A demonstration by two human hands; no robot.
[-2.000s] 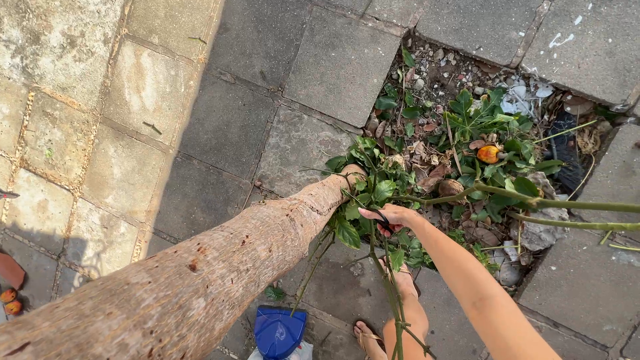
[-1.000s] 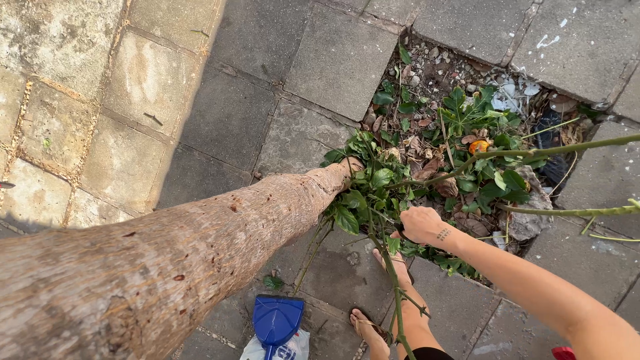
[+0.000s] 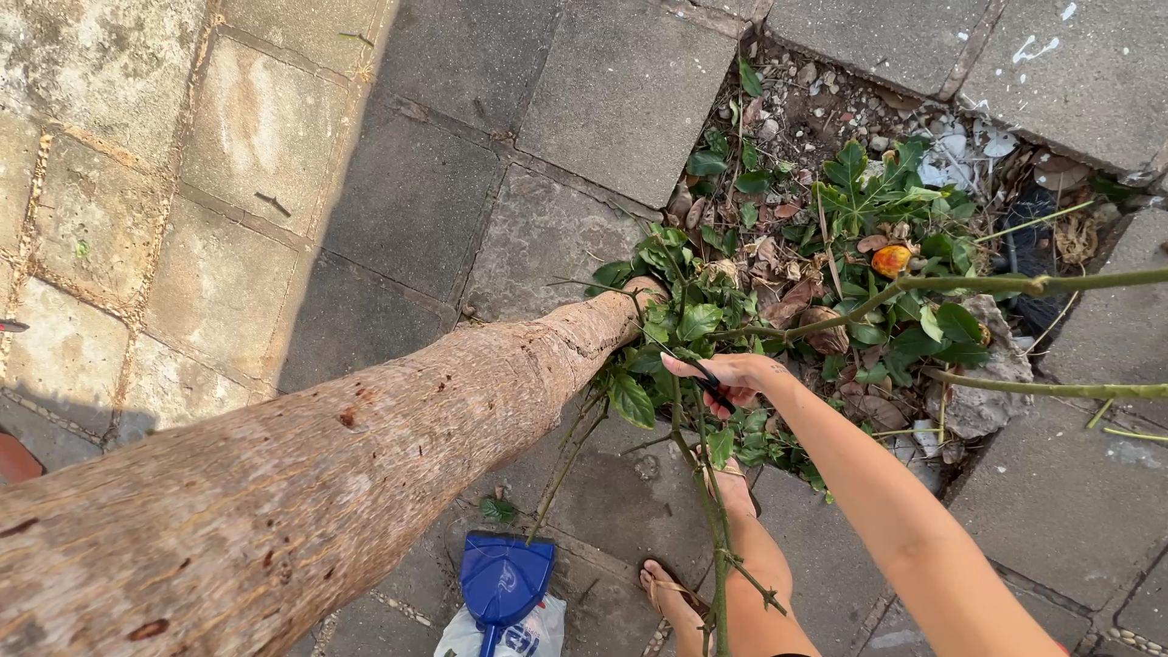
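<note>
My right hand [image 3: 730, 379] reaches in from the lower right and is closed around a black-handled cutting tool, probably scissors [image 3: 710, 385]. Its narrow blade points up and left into the green leaves [image 3: 698, 319] at the foot of a tree trunk [image 3: 392, 411]. Leaves hide the blade's tip, and the fingers partly cover the handles. Thin green stems [image 3: 716, 547] run down past the hand, close to my wrist. Thicker green branches [image 3: 967, 285] cross from the right edge. My left hand is out of view.
A blue dustpan [image 3: 505, 579] lies on a white plastic bag [image 3: 547, 630] at the bottom. My sandalled feet [image 3: 671, 589] stand on stone paving slabs [image 3: 602, 91]. Right of the trunk, a soil pit holds dry leaves, rubble [image 3: 990, 365] and an orange-red fruit [image 3: 891, 261].
My right hand has moved left and slightly up into the leaves since one second ago, and the black tool now shows more plainly.
</note>
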